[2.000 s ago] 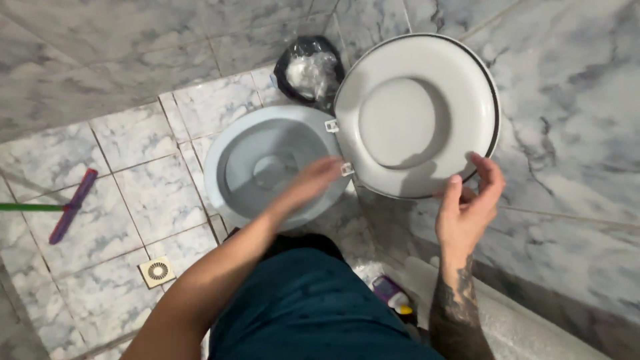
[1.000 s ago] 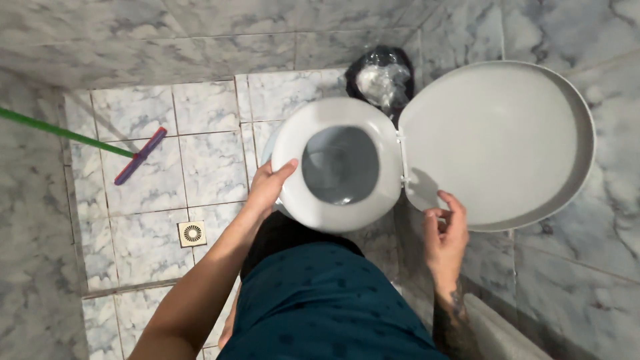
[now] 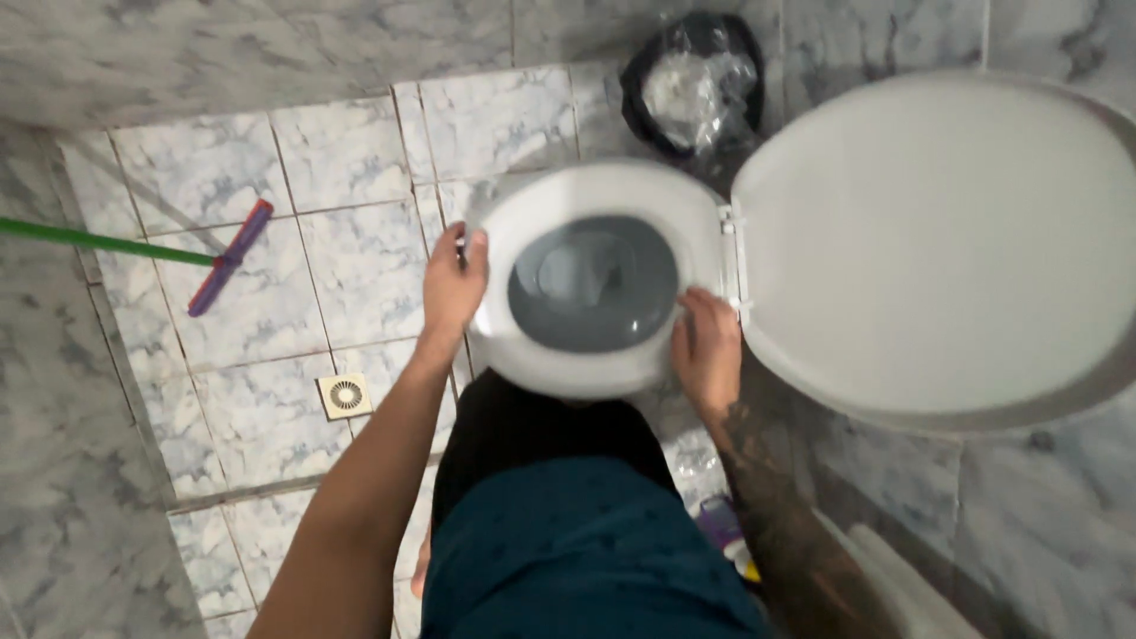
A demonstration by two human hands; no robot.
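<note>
A white plastic toilet seat [image 3: 577, 377] lies over the grey toilet bowl [image 3: 590, 280], and the raised toilet lid [image 3: 941, 257] leans back on the right, joined to it by white hinges [image 3: 735, 257]. My left hand [image 3: 454, 288] grips the seat's outer edge on the left, its thumb on top and the other fingers at the rim. On the right part of the seat, close to the hinges, rests my right hand [image 3: 710, 351]; its fingertips are at the inner edge of the opening. Whether those fingers grip it cannot be made out.
A black-lined waste bin [image 3: 697, 89] with clear plastic in it stands behind the bowl. On the left, a squeegee [image 3: 232, 257] with a green handle lies across the tiles near a square floor drain [image 3: 344, 396]. Purple and yellow items [image 3: 721, 524] sit low beside my right forearm.
The seat, upright against the lid two seconds ago, is now down on the bowl. My right hand has moved from beside the lid's lower edge onto the seat near the hinges.
</note>
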